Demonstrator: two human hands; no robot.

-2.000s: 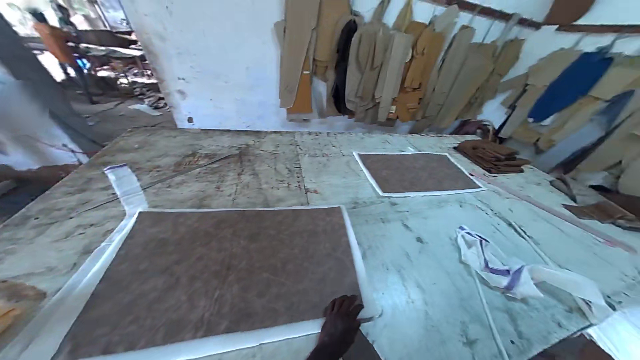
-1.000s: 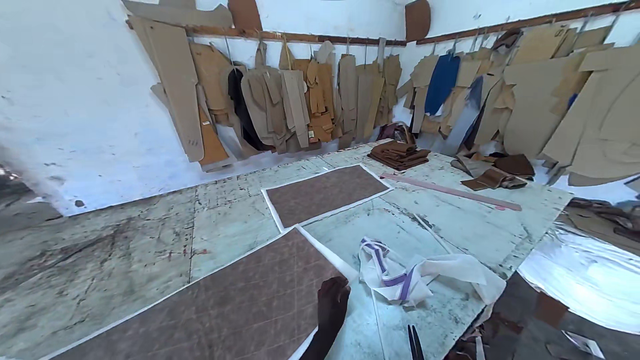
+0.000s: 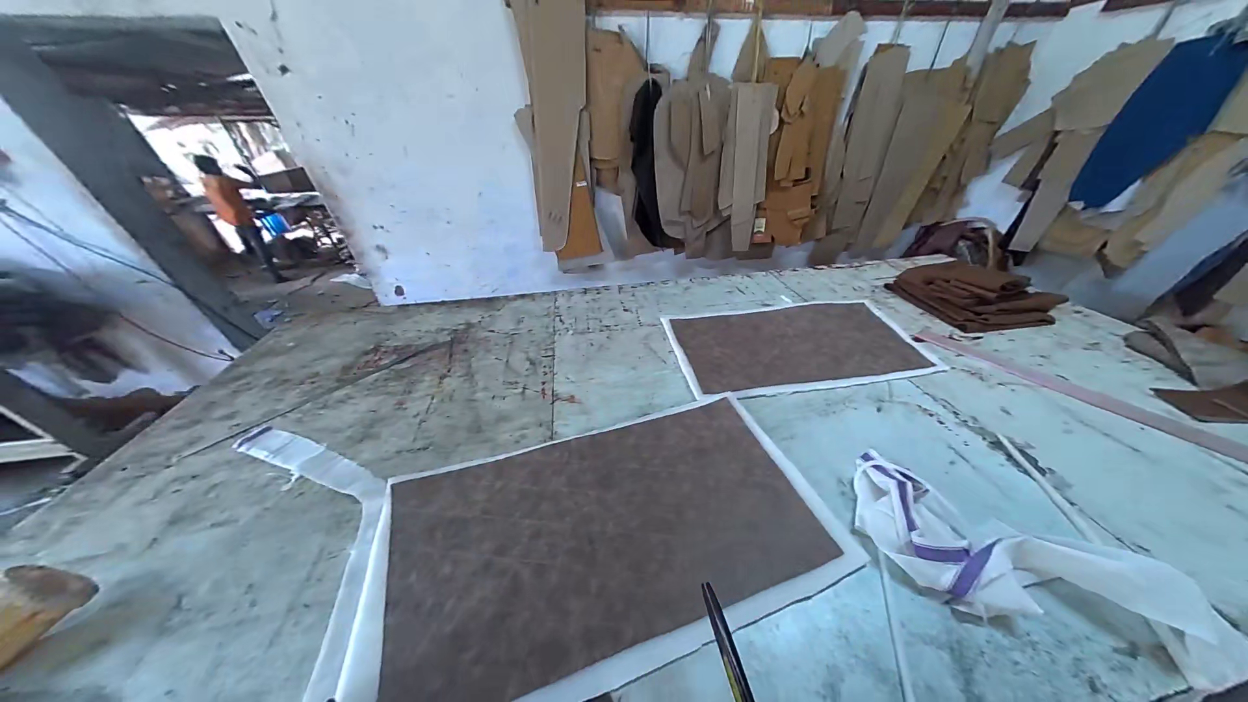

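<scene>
Neither of my hands shows. A narrow black pointed tool, seemingly the blades of scissors [image 3: 723, 639], rises from the bottom edge over the near white border of a large brown leather-like sheet [image 3: 585, 546]; what holds it is out of frame. White fabric lies under this sheet and shows as a border, with a loose strip [image 3: 312, 460] at its far left corner. Beyond it lies a smaller brown sheet [image 3: 804, 346] with a similar white border. At the right, a crumpled white cloth with purple stripes [image 3: 960, 565] rests on the worn table [image 3: 487, 390].
Folded brown material [image 3: 975, 292] is stacked at the far right of the table, near a long pinkish strip [image 3: 1082, 390]. A wooden object [image 3: 39, 604] sits at the left edge. Pattern pieces [image 3: 702, 156] hang on the wall. A person [image 3: 232, 210] stands beyond the doorway.
The hand at the large sheet's near right corner has left view. The black tool, right of that sheet a second ago, now lies over its near border. The view has swung back left.
</scene>
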